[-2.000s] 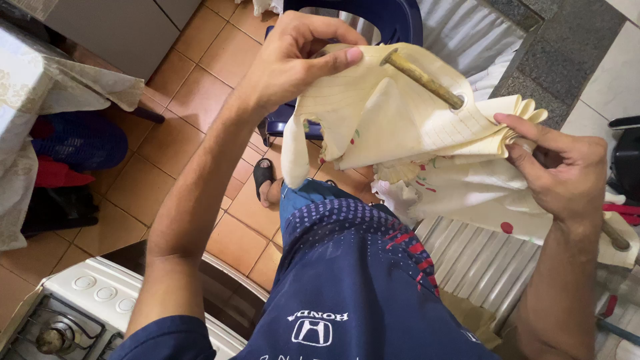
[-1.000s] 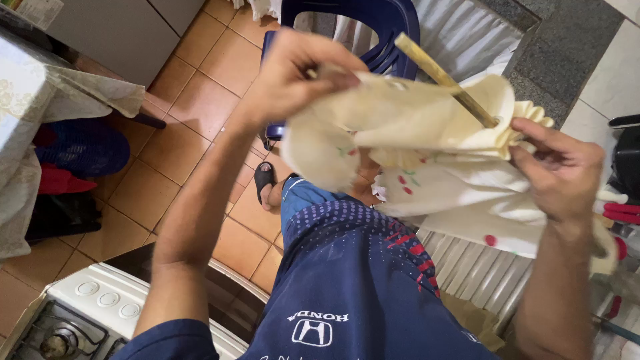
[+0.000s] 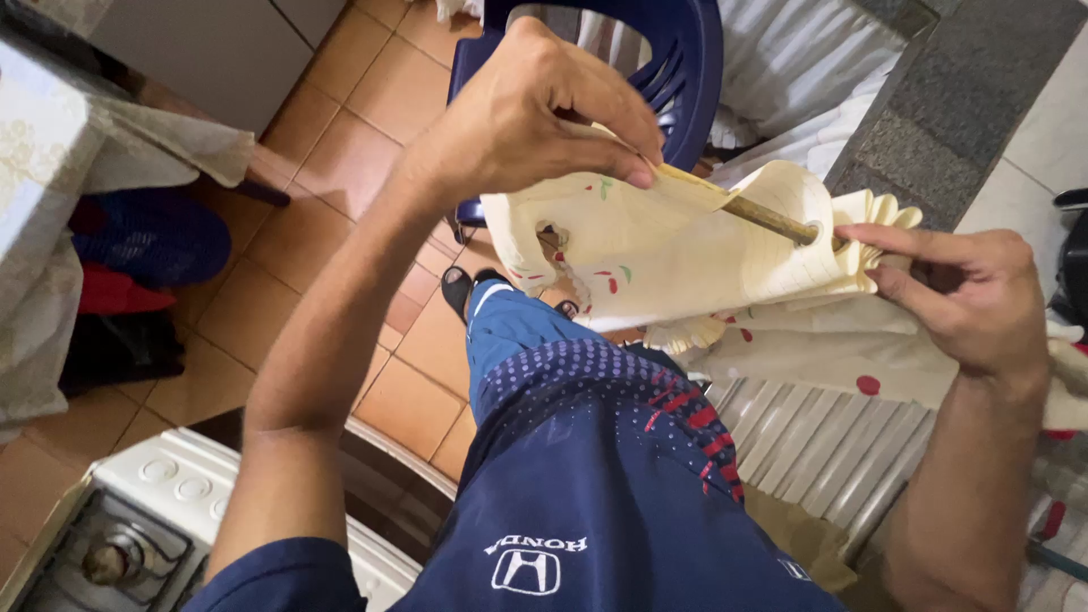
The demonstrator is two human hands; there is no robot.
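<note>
A cream curtain [image 3: 671, 255] with red and green printed motifs hangs between my hands. My left hand [image 3: 544, 119] pinches its top edge against the near end of a wooden rod [image 3: 769, 217]. The rod passes through a ringed hole in the cloth and enters gathered pleats [image 3: 875, 217] at the right. My right hand [image 3: 960, 289] holds those pleats between thumb and fingers. Another hole shows near the curtain's left end. Folds hide the rod's far part.
A blue plastic chair [image 3: 701, 76] stands just beyond the cloth. A white gas stove [image 3: 183, 476] is at lower left, a cloth-covered table [image 3: 51, 170] at left. A ribbed metal surface [image 3: 816, 450] lies below the curtain, a grey stone ledge [image 3: 952, 127] at upper right.
The rod's free end stood bare one second ago; now my left hand is at it with the curtain's edge. My right hand has stayed on the pleats.
</note>
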